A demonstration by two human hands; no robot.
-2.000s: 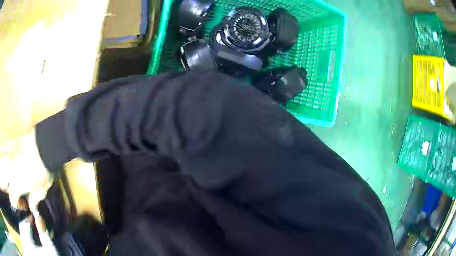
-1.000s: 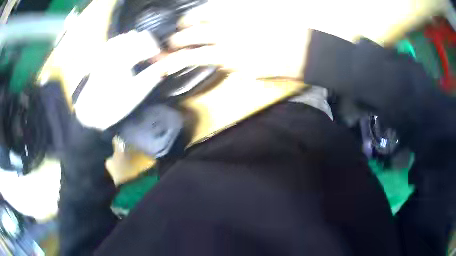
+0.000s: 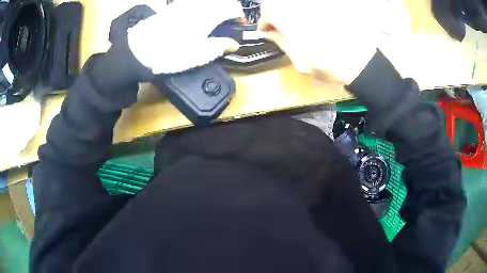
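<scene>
A black desk fan lies on the tan bench (image 3: 256, 96) at the top centre. Its base (image 3: 200, 93), with a round knob on its face, points toward me, and its round head (image 3: 253, 53) is partly hidden by my hands. My left hand (image 3: 173, 40), in a white glove, lies over the fan and holds it, with the thumb at the rim. My right hand (image 3: 309, 40), bright and washed out, has its fingertips on a small white piece (image 3: 252, 35) at the rim of the head.
Another black fan (image 3: 24, 42) stands at the left bench end. Black parts (image 3: 464, 16) lie at the top right. Below the bench edge are a green crate (image 3: 394, 205) holding black fan units (image 3: 372, 171) and a red stool (image 3: 463, 128) at the right.
The view has swung from the crate and floor back to the bench. The blurred fan and hands of a second ago now show more steadily, with my right fingertips at the rim.
</scene>
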